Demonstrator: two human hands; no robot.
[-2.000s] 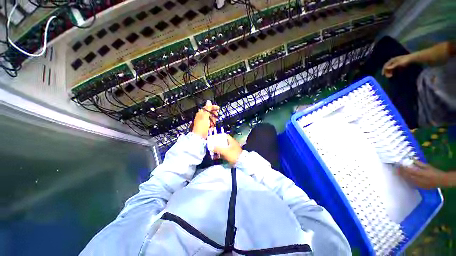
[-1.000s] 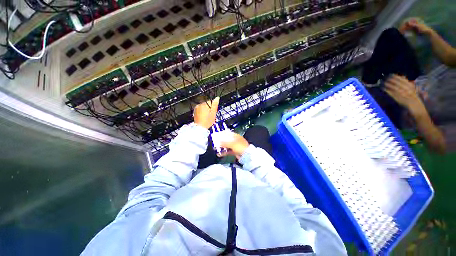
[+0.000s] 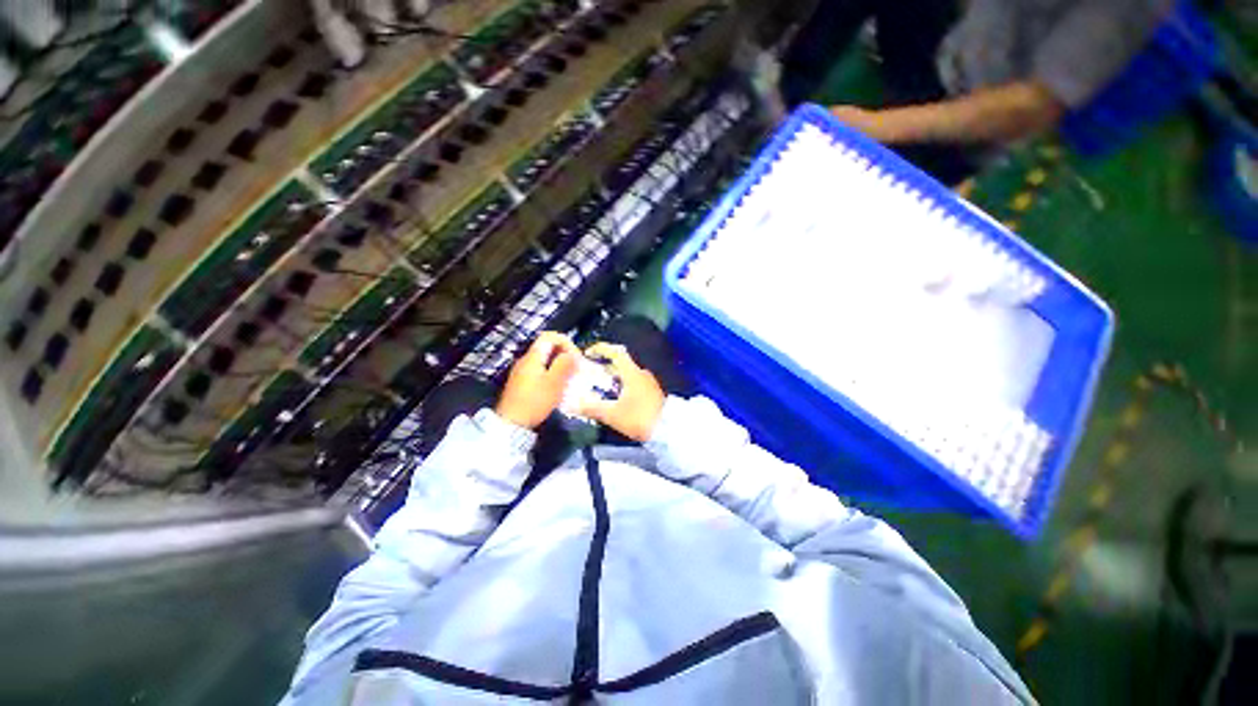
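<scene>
My left hand [image 3: 535,381] and my right hand [image 3: 629,395] are close together low in front of me, between the rack and the crate. Both hold a small group of white power adapters [image 3: 586,386] between them. Fingers cover much of the adapters, so their number cannot be told. The beige test rack [image 3: 207,241] with dark sockets and green board strips rises ahead and to the left. Thin black leads hang along its lower tiers near my left hand.
A blue crate [image 3: 855,462] with dense rows of packed adapters [image 3: 986,448] and a flat white area stands to my right. A coworker's forearm [image 3: 966,116] reaches to its far corner. Another blue crate [image 3: 1138,83] is at the upper right. Yellow-black tape marks the green floor.
The view has turned right, so rack and crate appear shifted left. My left hand has moved from the leads down onto the adapters beside my right hand. The coworker's arm now reaches to the crate's far corner.
</scene>
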